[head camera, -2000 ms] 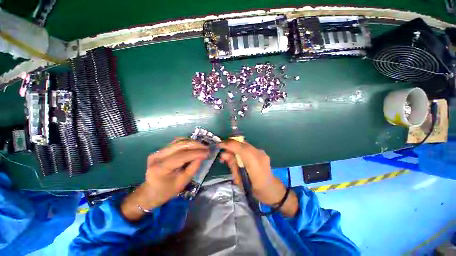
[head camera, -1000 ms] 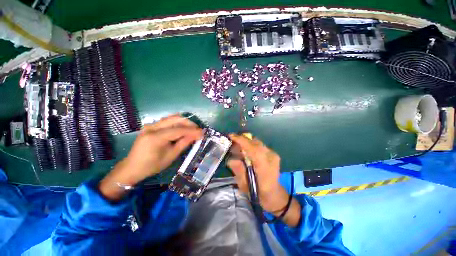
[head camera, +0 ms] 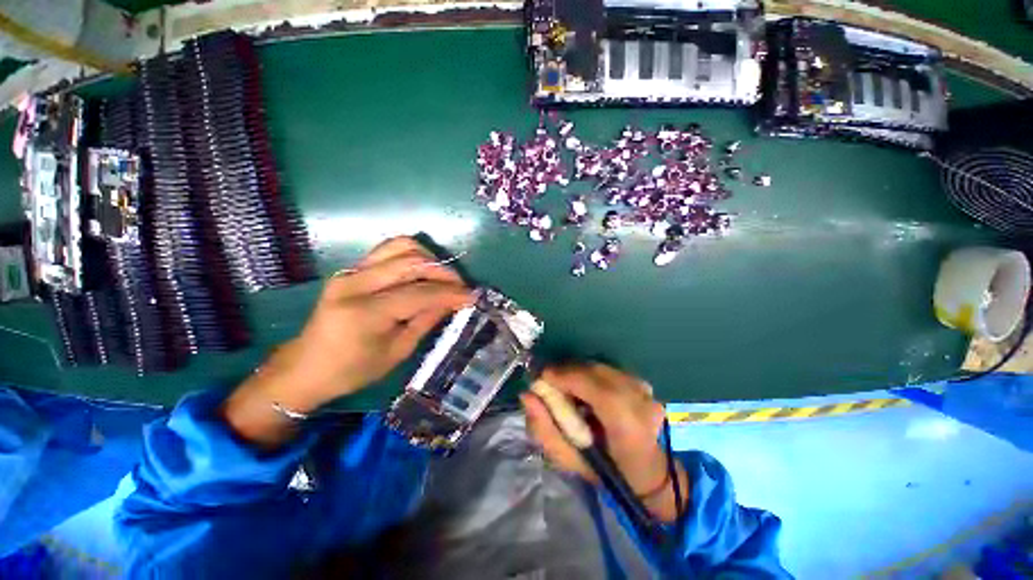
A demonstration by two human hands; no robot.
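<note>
A phone board assembly (head camera: 470, 368) lies tilted at the bench's front edge, its silver panel with dark bars facing up. My left hand (head camera: 380, 329) is at its upper left edge, fingertips touching it, with a thin pale solder wire (head camera: 442, 261) between the fingers. My right hand (head camera: 600, 425) holds the soldering iron (head camera: 563, 415) by its tan grip, right of the board; the iron's tip is hard to make out near the board's right edge. A loose heap of small pinkish-purple and silver components (head camera: 663, 181) lies behind the board.
Stacked board assemblies (head camera: 680, 62) stand along the back edge. Dark ribbed strips (head camera: 227, 170) with boards (head camera: 54, 193) on them lie at left. At right are a white cup (head camera: 963, 292), a tan block (head camera: 997, 354) and a black fan (head camera: 991, 187). A blue sleeve (head camera: 45, 453) shows lower left.
The board has come into fuller view from under my hands. My left hand has shifted to the board's upper left. My right hand has moved lower and right, and the iron now tilts towards the board.
</note>
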